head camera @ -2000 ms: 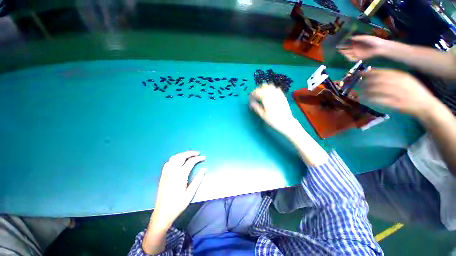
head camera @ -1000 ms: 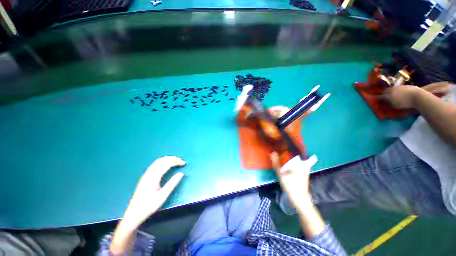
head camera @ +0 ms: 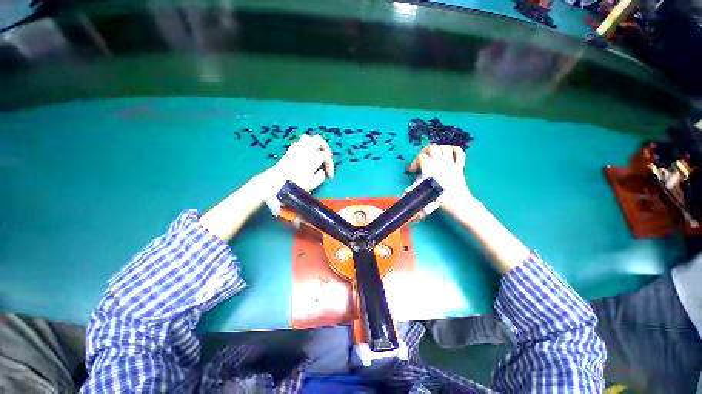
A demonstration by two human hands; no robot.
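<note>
A fixture with an orange-red base plate point(head camera: 312, 296) stands in front of me at the table's near edge. Three glossy black arms point(head camera: 375, 304) form a Y on it, one pointing toward me, above an orange centre disc point(head camera: 342, 262). My left hand point(head camera: 306, 163) is beyond the left arm's end, at the scattered small black parts point(head camera: 362, 144). My right hand point(head camera: 440, 168) is beyond the right arm's end, at the near edge of the black parts pile point(head camera: 437, 132). Fingertips of both hands are partly hidden; whether they hold parts cannot be told.
Another orange-red fixture point(head camera: 643, 196) stands at the far right of the teal table point(head camera: 154, 192). A dark green strip point(head camera: 308, 77) runs beyond the table. Parts of people's legs show at the lower left and right edges.
The fixture has come left and stands in front of me, its blurred motion gone. My right hand has left it and moved to the pile. My left hand has moved forward to the scattered parts.
</note>
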